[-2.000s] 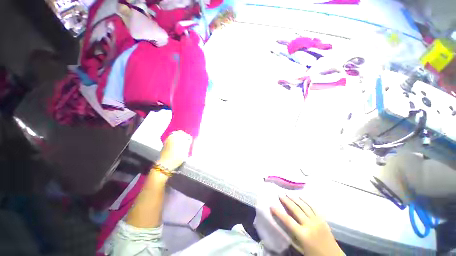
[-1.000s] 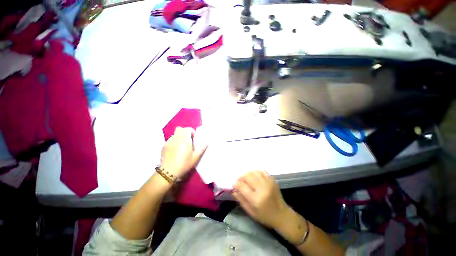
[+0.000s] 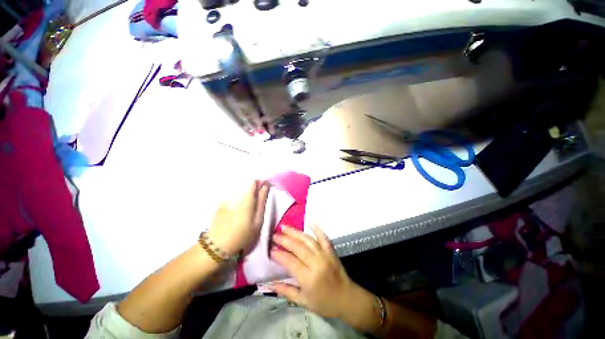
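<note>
A red-pink shell piece lies at the table's front edge, with a pale pink-white piece on top of it. My left hand presses on the left side of both layers. My right hand is on their right side, fingers bent over the pale layer's edge. The lower ends hang toward my body. The presser foot and needle area of the sewing machine is beyond the pieces, brightly lit and partly washed out.
Black thread snips and blue-handled scissors lie right of the work, then a dark flat object. Pale waiting pieces lie at left. Red pieces hang over the far left. A red and light blue bundle is behind.
The view has turned toward the machine. The pale piece now lies over the red piece, which showed alone under my left hand. My right hand has come up onto the layers beside my left.
</note>
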